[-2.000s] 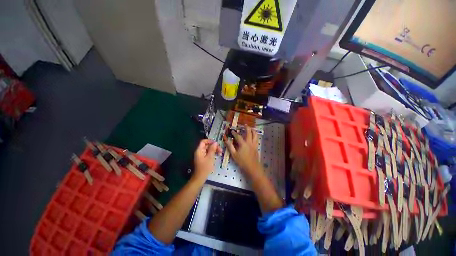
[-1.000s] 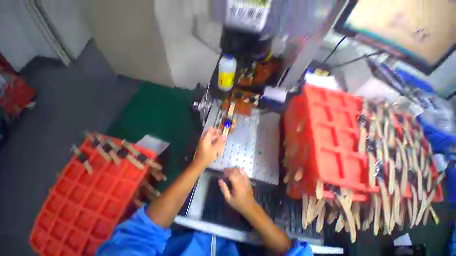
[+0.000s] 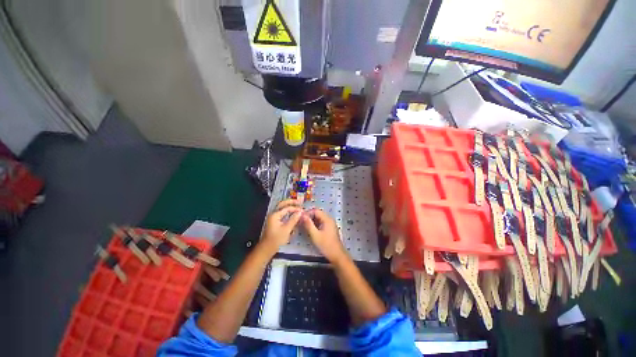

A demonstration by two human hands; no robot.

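A watch [image 3: 302, 185] lies in the small orange-brown fixture on the perforated plate [image 3: 352, 202]; its head is lit blue and one pale strap end points away from me. My left hand [image 3: 280, 222] is at the near end of the watch, fingers bent close to the lower strap. My right hand [image 3: 321, 230] is beside it, its fingertips close to the left ones. The fingertips hide the near strap end, and I cannot tell whether either hand grips it. The laser head [image 3: 294, 92] is above and behind the watch.
A red tray stack [image 3: 446, 223] with many watches stands at right. A red tray [image 3: 129, 293] with several watches at its far edge is at left. A bottle [image 3: 293, 128] and spare fixtures [image 3: 322, 152] are behind the plate. A keyboard [image 3: 314, 296] is below; a monitor [image 3: 516, 31] is upper right.
My right hand moved from the plate to over the keyboard, then back up beside my left hand. The watch head became lit blue. The view has shifted.
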